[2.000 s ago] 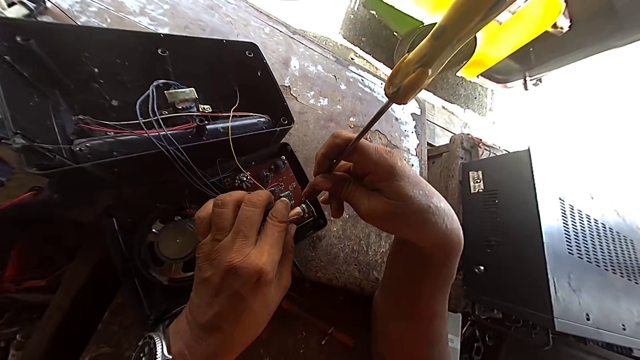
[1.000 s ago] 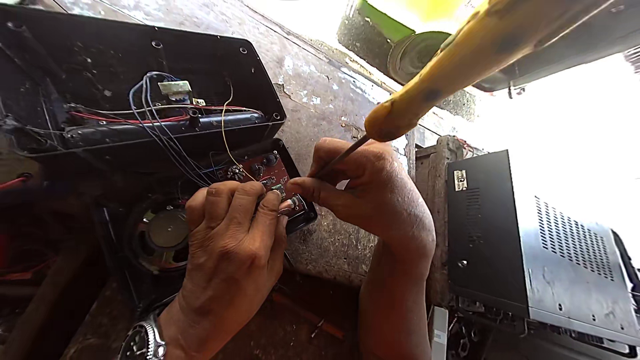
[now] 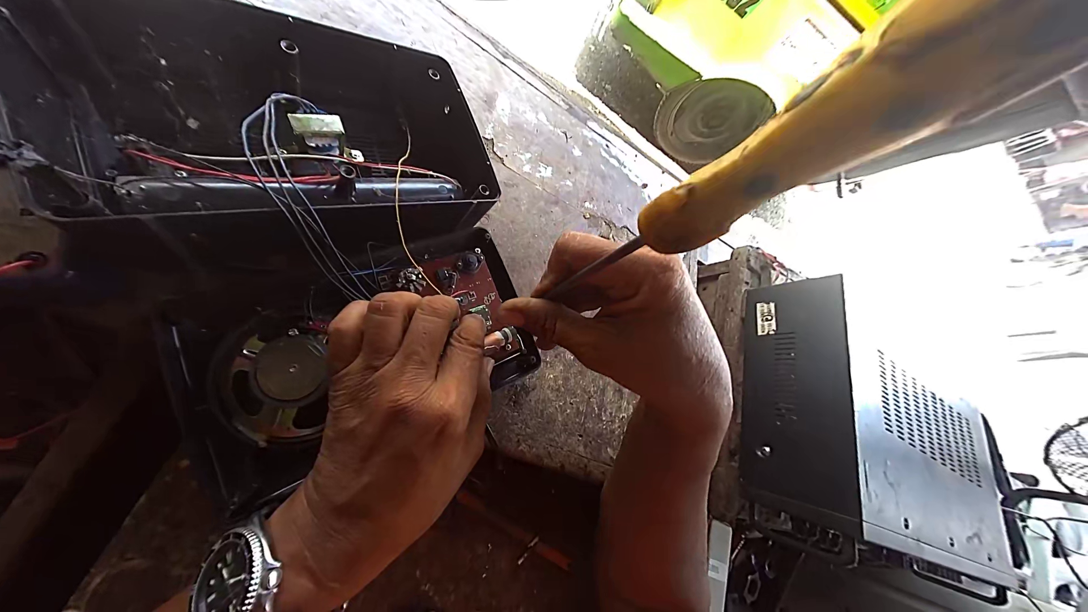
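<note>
My right hand [image 3: 629, 323] grips the thin shaft of a screwdriver [image 3: 731, 187] whose yellow handle rises toward the upper right; its tip is hidden by the fingers. Beside it, my left hand [image 3: 408, 391], with a watch on the wrist, has its fingertips closed at a red-brown circuit board [image 3: 484, 283]. Whether those fingers pinch a part cannot be made out. The board lies in a black plastic panel. Thin blue wires [image 3: 293, 191] and a yellow wire [image 3: 399, 204] run from it to an open black speaker cabinet [image 3: 374, 76], where a transformer [image 3: 319, 129] sits.
A round speaker driver [image 3: 293, 368] lies in a black frame left of my left hand. The worn bench top [image 3: 552, 408] passes under both hands. At right stands a metal-cased device [image 3: 850, 408] with vent holes. A green and yellow container [image 3: 680, 51] is behind the screwdriver.
The screwdriver handle has swung lower and further right across the view, its shaft still in my right hand. My left hand stays at the board.
</note>
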